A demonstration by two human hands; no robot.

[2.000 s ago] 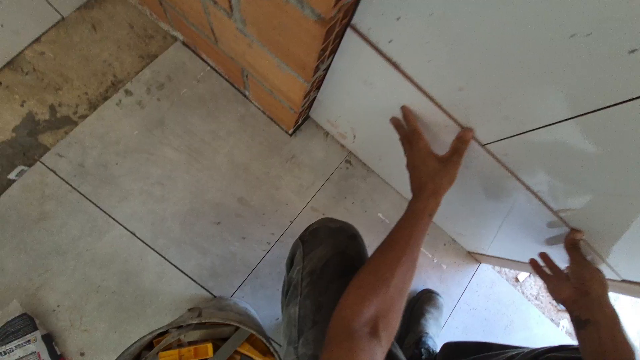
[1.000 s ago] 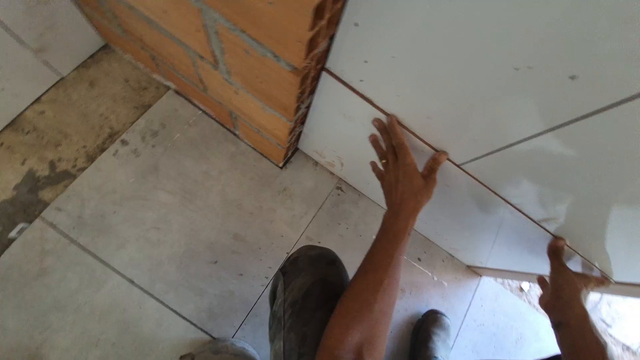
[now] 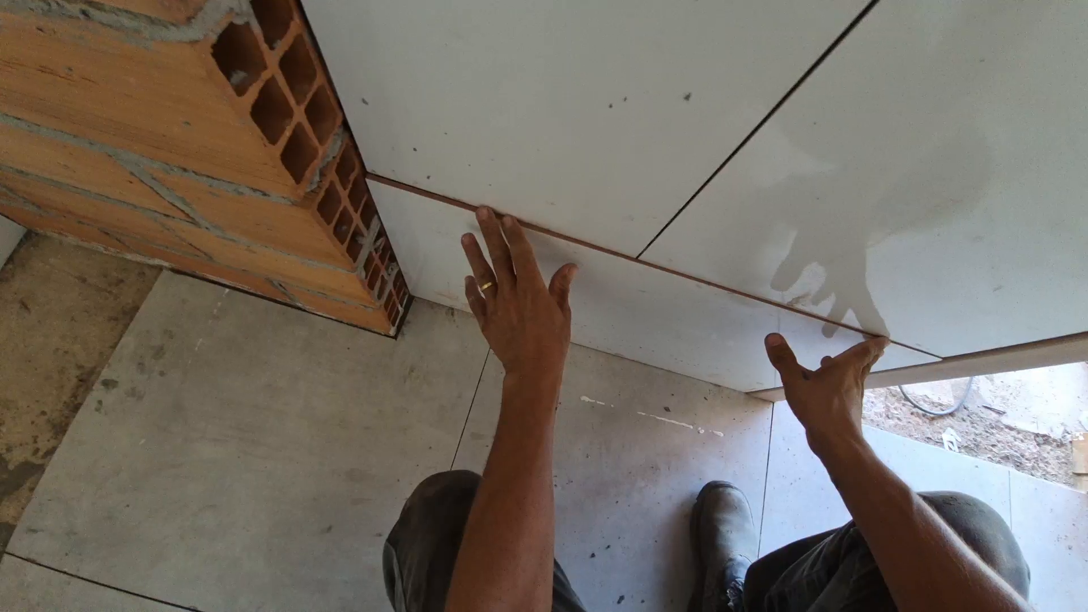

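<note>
My left hand (image 3: 520,297) lies with spread fingers on a low, narrow wall tile (image 3: 646,297), its fingertips at the tile's top edge. A ring is on one finger. Farther right, my right hand (image 3: 829,382) touches the same tile's top edge near its right end, thumb apart from the fingers. Above the narrow tile are large pale wall tiles (image 3: 544,93), with a thin reddish-brown line between them and it. The right-hand large tile (image 3: 977,195) mirrors my right hand. Neither hand is closed around anything.
A hollow-brick wall (image 3: 170,170) ends at the left of the tiled wall. Large grey floor tiles (image 3: 272,425) lie below, beside bare rough floor (image 3: 59,340) at far left. My boot (image 3: 722,535) stands near the wall. An opening with rubble (image 3: 1003,425) is at right.
The view has shifted closer to the wall, and the bucket seen at the bottom earlier is out of view. Both hands remain on the narrow tile, with the left fingertips now at its top edge.
</note>
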